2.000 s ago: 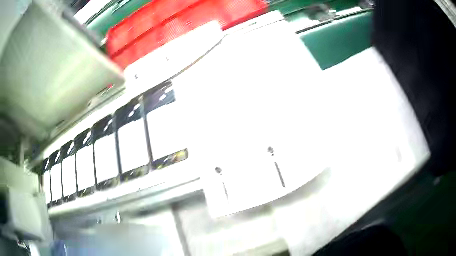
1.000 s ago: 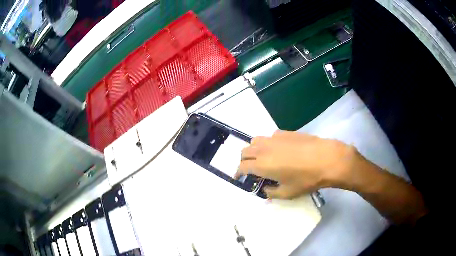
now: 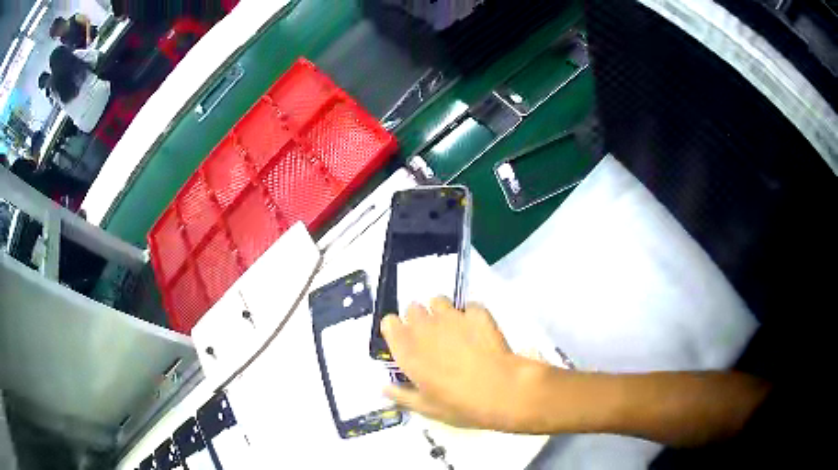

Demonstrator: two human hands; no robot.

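My right hand (image 3: 469, 367) reaches in from the right edge, palm down. It is closed on the lower end of a phone frame (image 3: 427, 225) with a black upper end, white centre and silver edge. The fingers hide part of its lower end. A second phone frame (image 3: 354, 367) lies on the white platform (image 3: 276, 395), just left of the held one, with two camera holes at its upper end. A row of black-ended frames (image 3: 216, 418) shows at the lower left, cut off by the picture's edge. My left hand is not in view.
A red basket with several compartments (image 3: 266, 151) lies behind the platform. Thin metal-edged frames (image 3: 510, 188) lie on the green surface (image 3: 492, 239). A white sheet (image 3: 634, 257) is right of the platform. People sit far off at upper left.
The view has shifted. The held frame has turned more upright in the picture. A second frame now shows lying on the platform beside it. My right hand still grips a frame.
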